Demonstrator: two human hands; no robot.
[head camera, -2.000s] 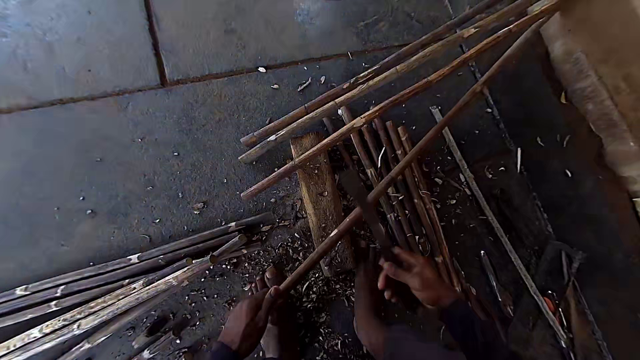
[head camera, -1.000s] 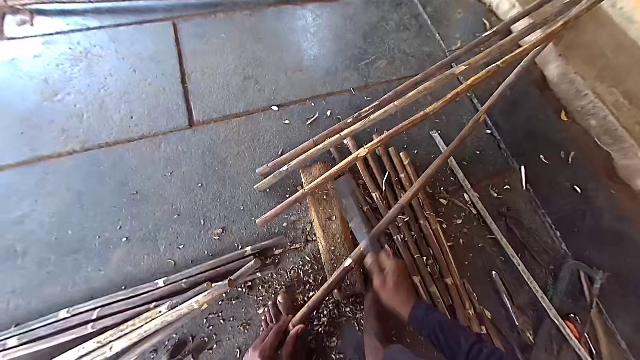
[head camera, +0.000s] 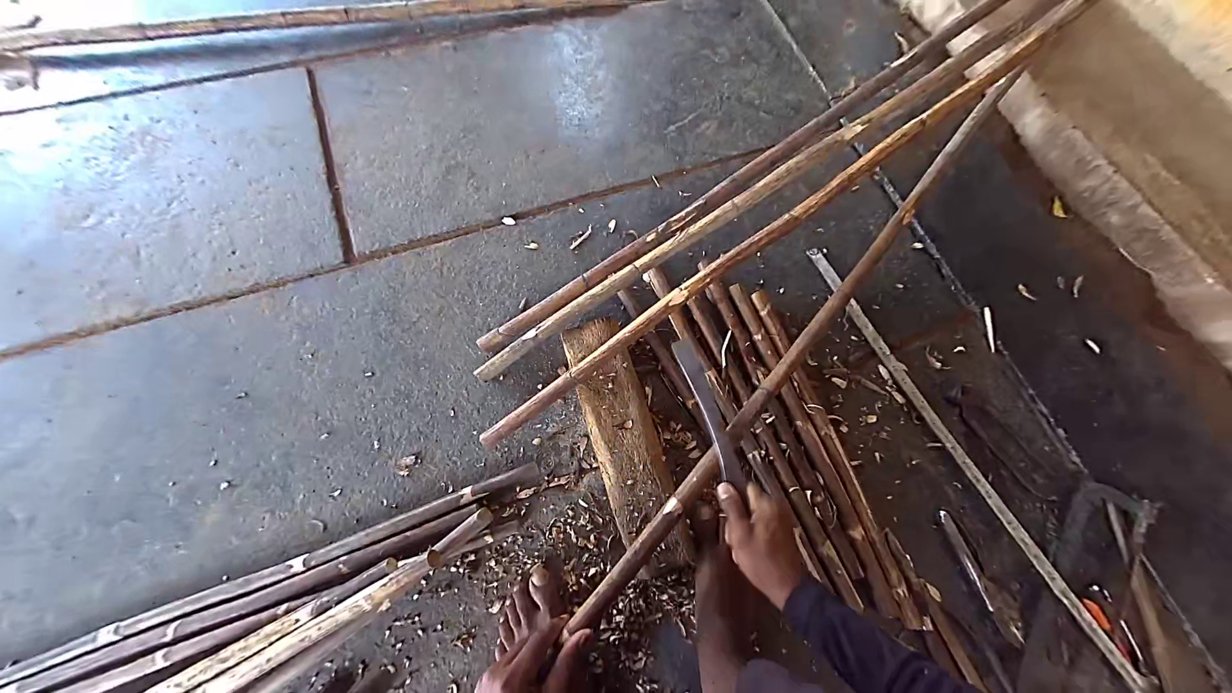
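My left hand (head camera: 539, 659) grips the near end of a long brown bamboo pole (head camera: 808, 342), which slants up to the far right. My right hand (head camera: 765, 539) is closed on the handle of a machete-like knife (head camera: 707, 399), its metal blade against the pole's side and pointing away from me. Under the pole lies a rough wooden block (head camera: 616, 433). Several other long poles (head camera: 717, 217) slant across the block's far end. A row of shorter bamboo sticks (head camera: 808, 423) lies on the floor right of the block.
More poles (head camera: 279, 587) lie at lower left. Shavings (head camera: 577, 520) litter the floor around my bare foot (head camera: 529, 602). A thin pale strip (head camera: 962, 462) and a frame-like metal tool (head camera: 1088, 520) lie to the right. A raised ledge (head camera: 1107, 192) runs along the upper right.
The knife, over the pole in both earlier frames, has shifted along it with my right hand. My left hand stays on the pole's near end. The view has tilted up somewhat.
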